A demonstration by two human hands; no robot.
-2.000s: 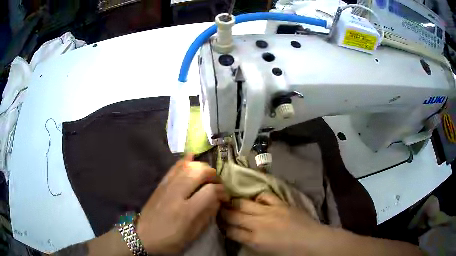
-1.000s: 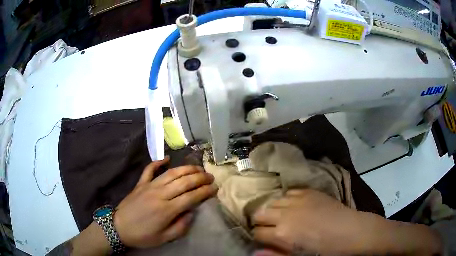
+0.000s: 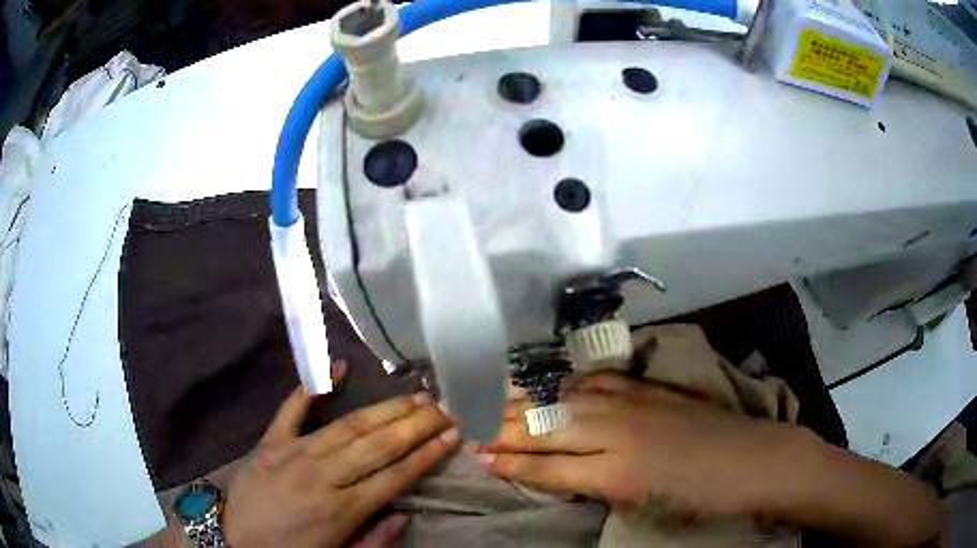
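Note:
The white sewing machine head (image 3: 664,139) fills the upper middle and right, closer than the cloth. The grey-taupe panel (image 3: 493,519) lies below its left end, with the dark brown panel (image 3: 204,321) spread at the left. My left hand (image 3: 332,471) lies flat on the cloth, fingers together and fingertips just left of the lever cover (image 3: 459,310). My right hand (image 3: 611,444) rests on the taupe cloth below the tension knobs (image 3: 598,340); they cover part of it. The presser foot and needle are hidden.
The blue hose (image 3: 287,161) curves over the head and ends in a white flattened piece above the brown panel. A dark thread (image 3: 77,321) lies on the white table (image 3: 43,428). White cloth (image 3: 86,102) is heaped at the upper left.
The view has moved closer to the machine head. My right hand has moved left and forward to beside my left hand. The yellow-green and beige pieces no longer show.

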